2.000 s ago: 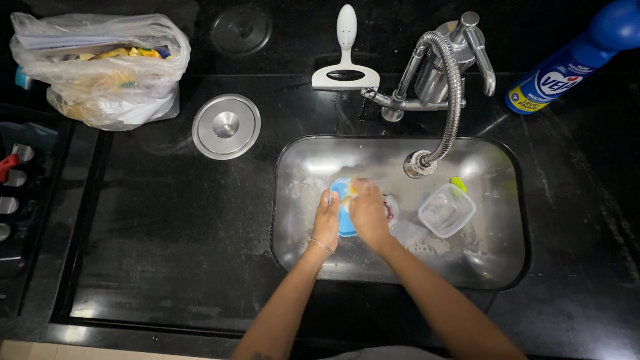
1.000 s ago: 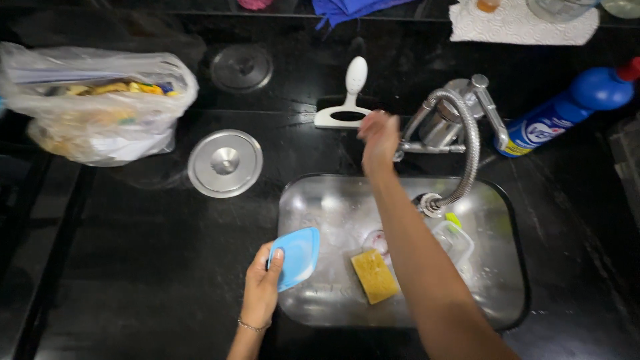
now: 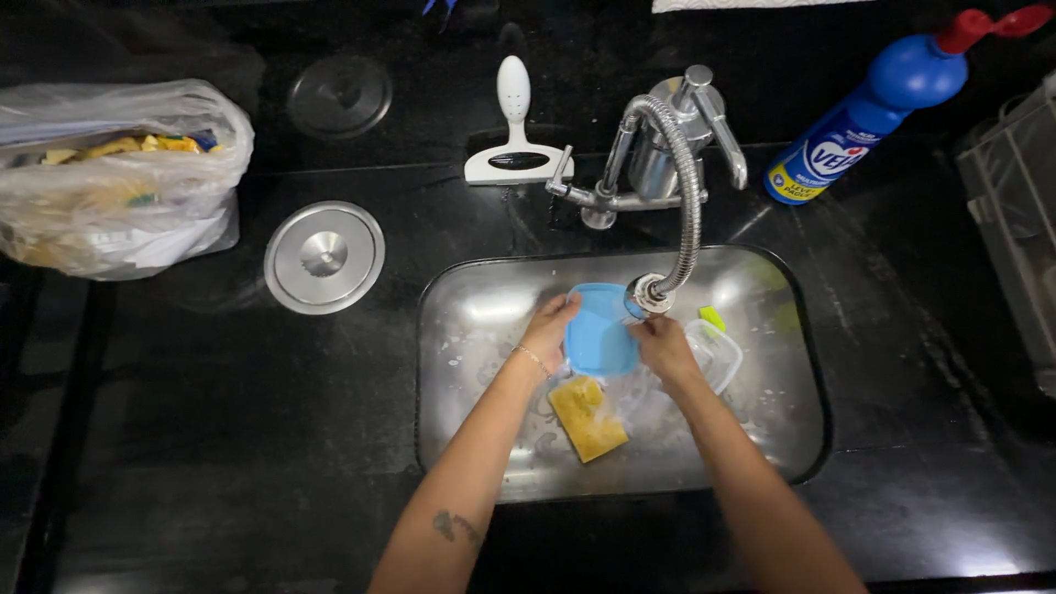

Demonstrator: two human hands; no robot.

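Observation:
A light blue plastic lid (image 3: 601,332) is held flat over the steel sink (image 3: 478,470), under the faucet head (image 3: 652,294). My left hand (image 3: 549,332) grips its left edge and my right hand (image 3: 660,348) its lower right edge. Water runs around the lid. Below it a yellow sponge (image 3: 587,419) lies on the sink floor with some foam on it. A clear plastic container (image 3: 719,355) rests in the sink right of my right hand, beside a small lime-green piece (image 3: 712,317). The flexible metal spout (image 3: 688,190) arches above.
Behind the sink stand a white squeegee (image 3: 516,124) and a blue Veja cleaner bottle (image 3: 866,120). A round steel lid (image 3: 325,257) is set in the black counter (image 3: 247,429) at left, near a filled plastic bag (image 3: 124,190). A clear rack (image 3: 1011,223) is at the right edge.
My right hand has come down from near the faucet handle to the blue lid. My left hand has moved the lid right, under the faucet head. Water now runs. The sponge stays in the sink.

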